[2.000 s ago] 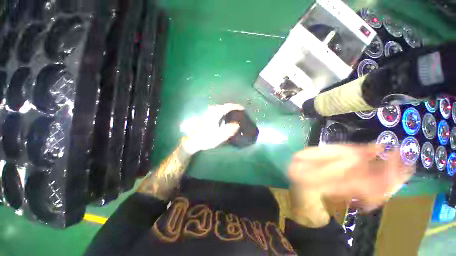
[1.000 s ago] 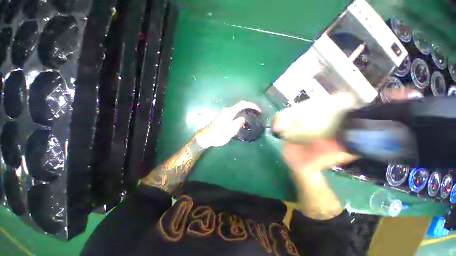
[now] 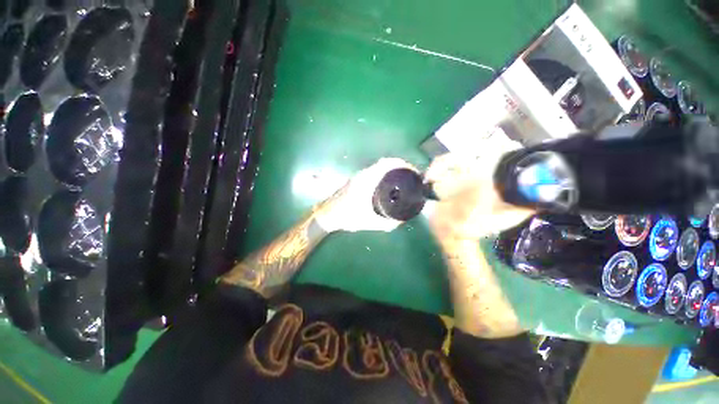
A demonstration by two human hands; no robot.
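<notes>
My left hand (image 3: 359, 197) holds a round black display unit (image 3: 400, 195) over the green mat, its plain dark underside facing up. A small hole shows near its middle. My right hand (image 3: 465, 197) is closed around the pale front section of the electric screwdriver. The driver's thick black body (image 3: 615, 177) reaches to the right, with a blue-and-white round badge on it. The driver's dark front end is at the right edge of the unit; whether the bit touches a screw cannot be told.
Tall stacked glossy black blister trays (image 3: 130, 181) stand at left. A white screw feeder (image 3: 544, 79) is at upper right. Units with coloured rings (image 3: 652, 282) lie at right. A clear plastic cup (image 3: 601, 323) and a brown cardboard box (image 3: 619, 375) are at lower right.
My right hand was empty and blurred at the right, then took hold of the screwdriver and brought it left to the unit. The unit in my left hand has turned underside up.
</notes>
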